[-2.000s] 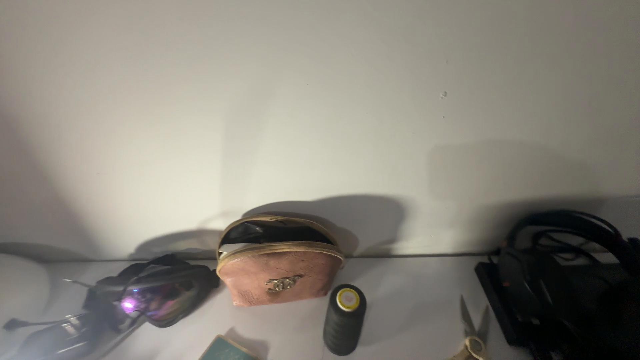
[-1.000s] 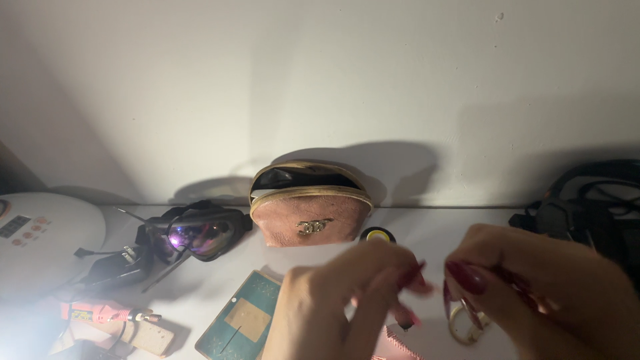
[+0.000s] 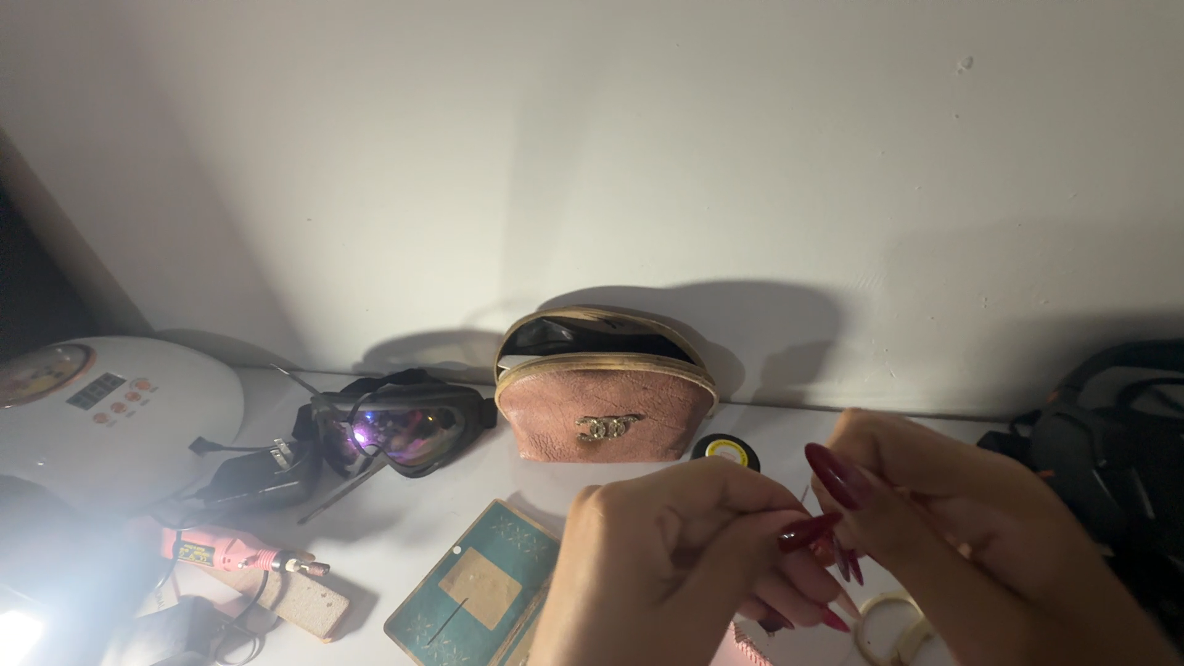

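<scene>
My left hand [image 3: 684,564] and my right hand [image 3: 943,536] meet at the lower right, with their red-nailed fingertips together. Both have thumb and fingers pinched; whatever lies between the fingertips is too small or hidden to tell. Behind my left hand, the top of a dark thread spool [image 3: 727,452] shows its yellow ring. Below the fingertips, the handles of the scissors [image 3: 893,629] are partly covered by my right hand. A pink textured thing [image 3: 749,646] shows only in part. Left of my left hand lies a green booklet [image 3: 472,583] with a thin dark needle-like object on it.
A pink zip pouch [image 3: 606,416] stands unzipped against the wall. To its left are goggles with a tinted lens [image 3: 398,435], a black plug adapter [image 3: 259,476], a white domed device [image 3: 139,425], a pink nail drill [image 3: 227,552] and a beige block [image 3: 296,601]. Black headphones or cables [image 3: 1110,444] lie right.
Both hands, out of view two seconds ago, came in by one second ago and now have their fingertips closer together. The view has shifted, showing more of the table's left side.
</scene>
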